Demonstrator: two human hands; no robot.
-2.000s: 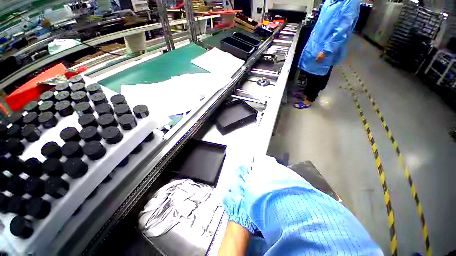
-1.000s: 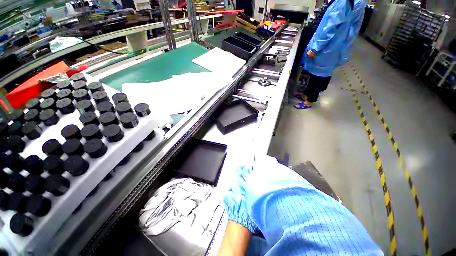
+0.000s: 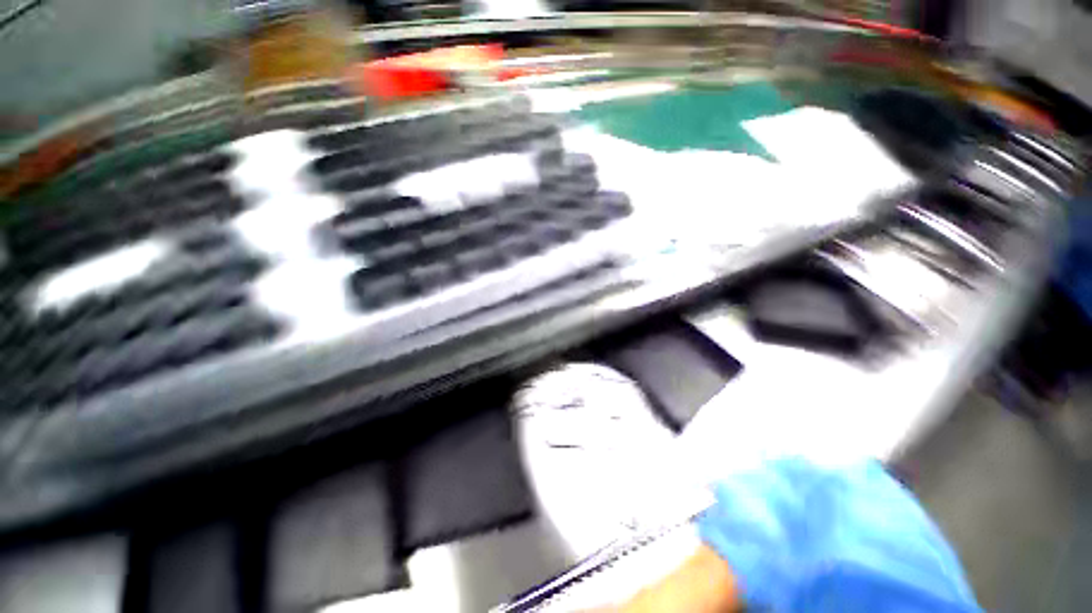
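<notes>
The frame is blurred. A white foam tray (image 3: 314, 285) with rows of black cylindrical parts (image 3: 467, 246) lies on the bench at the left; a second layer edge shows under its front side. Part of my right hand or wrist (image 3: 689, 589) shows at the bottom edge, below a blue sleeve; the fingers are cut off or hidden, so its grip cannot be told. My left hand is out of the picture.
Small black trays (image 3: 461, 473) lie in the line channel, with a white cable bundle (image 3: 587, 425) between them. White sheets (image 3: 826, 150) lie on the green mat (image 3: 683, 117). A metal rail runs between bench and channel. Blue clothing shows at the right edge.
The view has swung to the left and blurred. The foam tray now shows much wider, and more black trays show at lower left. The sleeve sits further right and lower.
</notes>
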